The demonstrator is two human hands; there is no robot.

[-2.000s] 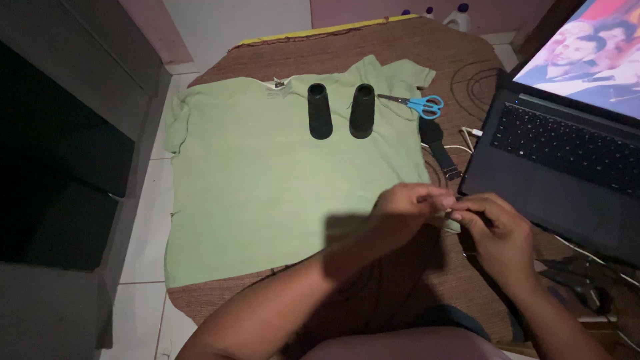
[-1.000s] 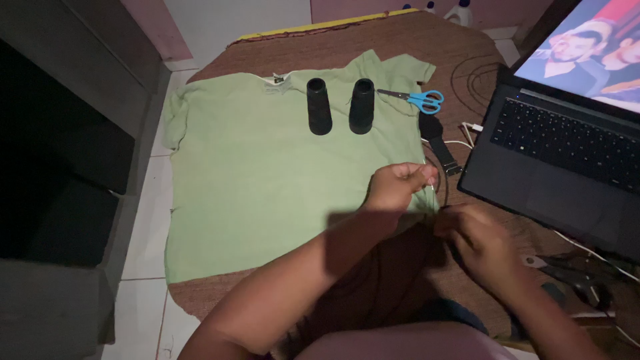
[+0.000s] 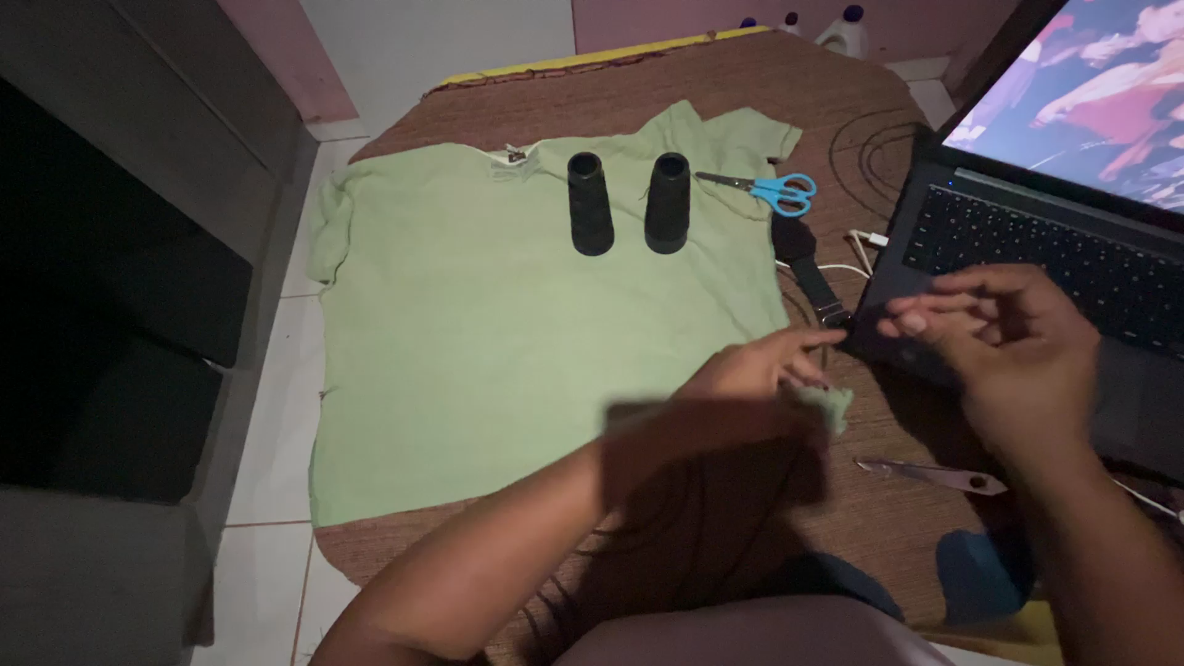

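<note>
A light green shirt (image 3: 499,333) lies spread on a brown cloth-covered table. My left hand (image 3: 763,365) rests at its lower right corner, fingers slightly spread, with a crumpled bit of green fabric just under them; whether it grips the fabric I cannot tell. My right hand (image 3: 1008,342) is raised over the laptop's front left corner, thumb and fingertips pinched together; anything thin between them is too small to make out. Two black thread cones (image 3: 590,208) (image 3: 668,208) stand on the shirt. Blue-handled scissors (image 3: 777,192) lie by its right sleeve.
An open laptop (image 3: 1110,370) takes up the right side. A black wristwatch (image 3: 809,268) and a white cable (image 3: 837,268) lie between shirt and laptop. A small pointed metal tool (image 3: 930,474) lies near the right forearm. Plastic bottles (image 3: 846,32) stand beyond the far edge.
My right hand has moved up and right, away from my left hand, over the laptop's corner. The hands were close together at the shirt's lower right corner before.
</note>
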